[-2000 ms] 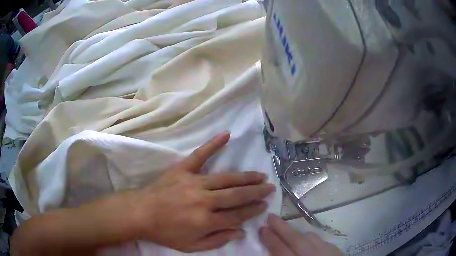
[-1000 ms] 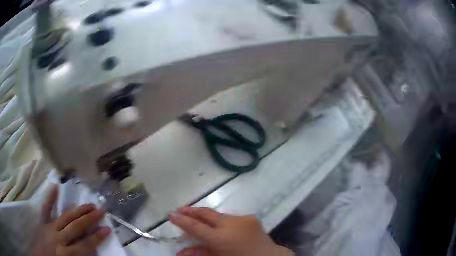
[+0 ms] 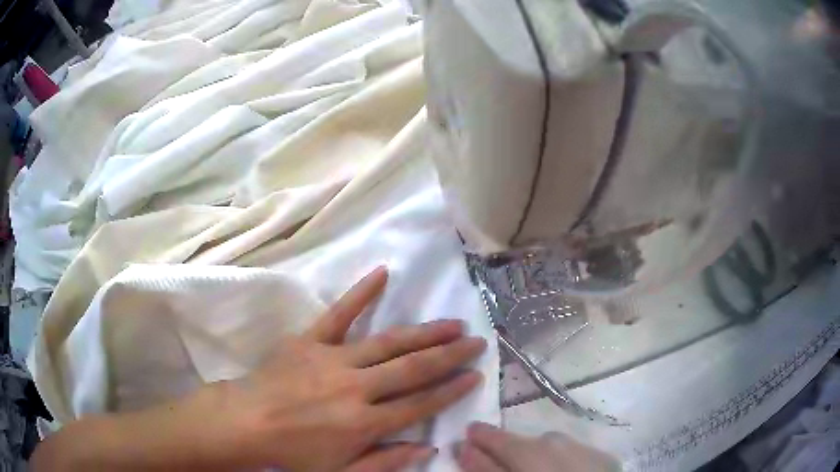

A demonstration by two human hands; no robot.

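Note:
A white fabric piece (image 3: 405, 240) lies flat left of the needle area, its right edge running beside the metal guide (image 3: 543, 378). My left hand (image 3: 368, 387) lies spread and flat on the fabric, fingers apart, palm down. My right hand (image 3: 530, 452) is at the bottom edge of the picture, partly cut off, with its fingertips at the fabric's edge; whether it pinches the cloth is not clear. The sewing machine head (image 3: 516, 120) stands over the needle plate (image 3: 543, 295). The presser foot is blurred.
A pile of cream and white fabric (image 3: 212, 138) fills the left side and back. Scissors with dark green handles (image 3: 741, 277) lie behind the machine arm. A pink-red thread cone (image 3: 39, 83) stands at the far left. Pale cloth (image 3: 801, 442) shows at lower right.
The view swung over the machine arm and back. One second ago both hands were raised near the guide and apart; now my left hand is flat on the fabric and my right is at its edge.

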